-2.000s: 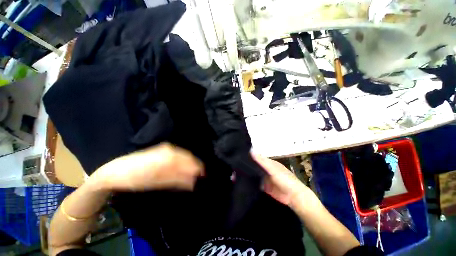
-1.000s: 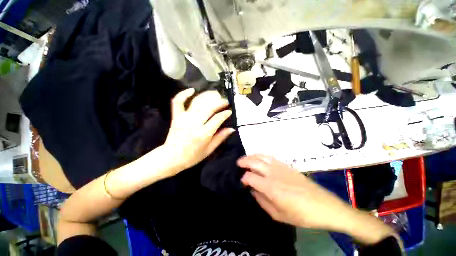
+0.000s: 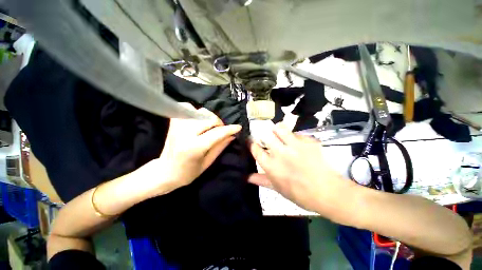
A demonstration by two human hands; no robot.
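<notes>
A black garment (image 3: 111,132) lies under the machine head and hangs over my lap. The pale machine head (image 3: 275,26) spans the top of the view. The small presser foot and needle parts (image 3: 236,89) sit over the cloth edge, beside a tan block (image 3: 261,109). My left hand (image 3: 195,145) presses on the garment just left of its edge, with thumb and fingers close together at the cloth. My right hand (image 3: 285,158) is at the garment's right edge below the tan block, its fingertips on the narrow black edge.
Tailor's shears (image 3: 381,126) with black handles lie right of my right hand. A tool with an orange-brown handle (image 3: 409,97) and black scraps (image 3: 312,100) lie behind them on the white table (image 3: 333,163). A red basket (image 3: 385,241) is partly hidden below my right forearm.
The view has moved closer to the machine head. My right hand has moved up to the cloth edge near the tan block. My left hand stays on the garment near the presser foot.
</notes>
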